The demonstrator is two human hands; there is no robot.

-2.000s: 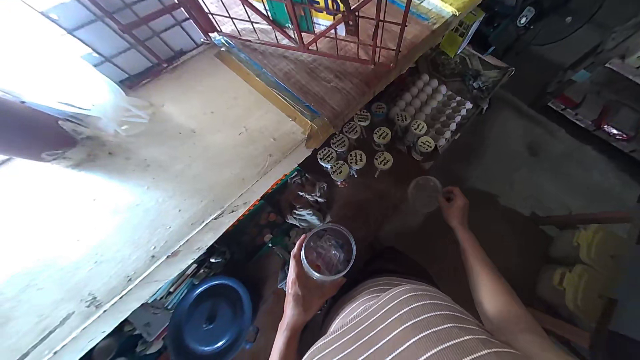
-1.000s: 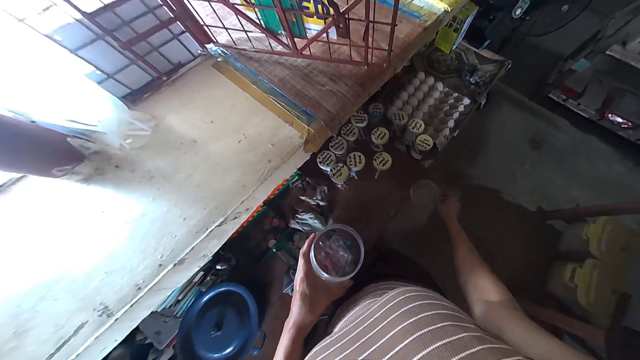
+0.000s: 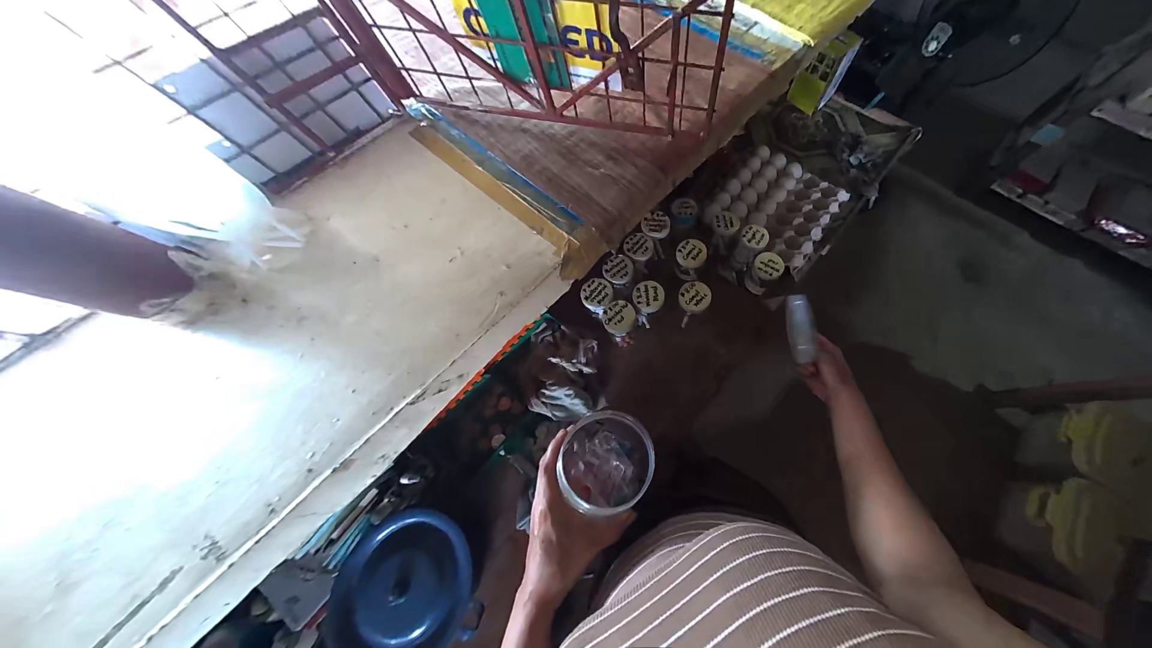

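Observation:
My left hand (image 3: 571, 531) is closed around a clear round plastic jar (image 3: 605, 463), whose open mouth faces up and shows small plastic packets inside. Out to the right, my right hand (image 3: 826, 367) grips a clear round lid (image 3: 800, 329) by its lower edge, tilted nearly edge-on. Beyond the two hands stands a group of jars with yellow round labels bearing handwriting on top, one of them a labelled jar (image 3: 694, 297) near the middle. Small plastic packets (image 3: 562, 396) lie just past the jar in my left hand.
A tray of eggs (image 3: 765, 193) sits behind the labelled jars. A pale counter ledge (image 3: 360, 297) runs along the left, with a red metal grille (image 3: 540, 99) above a wooden board (image 3: 585, 162). A blue plastic lid (image 3: 400, 580) is at lower left. Yellow-topped containers (image 3: 1089, 522) stand at right.
The lid in my right hand has turned from showing its round face to nearly edge-on. My left hand still holds the jar.

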